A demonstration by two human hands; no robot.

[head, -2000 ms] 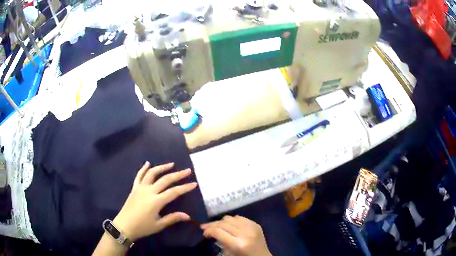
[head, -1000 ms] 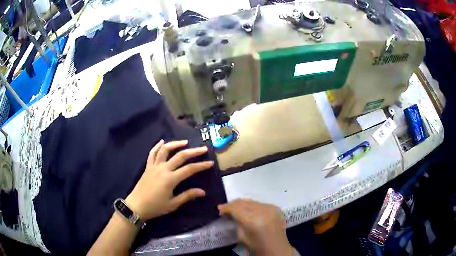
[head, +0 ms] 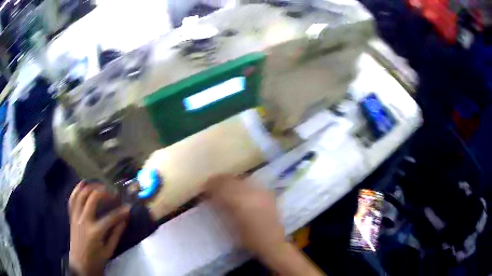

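Note:
The dark garment panel (head: 40,194) lies on the left of the table, its edge reaching the needle area of the beige sewing machine (head: 318,59). My left hand (head: 94,223) is on the cloth just below the needle area, fingers bent; blur hides whether it grips the cloth. The bright blue guide (head: 149,183) shows beside the needle. My right hand (head: 243,210) is strongly blurred over the front of the machine bed, away from the panel; its fingertips are unclear.
Thread snips (head: 295,166) lie right of my right hand. A small blue box (head: 377,114) sits in a recess at the table's right end. A lit smartphone (head: 368,220) is below the table's right edge, near dark and white cloth. The green panel (head: 205,97) has a lit screen.
The view has turned and is blurred. My right hand has left the panel's lower corner and moved right and up over the bed. My left hand is closer to the needle area.

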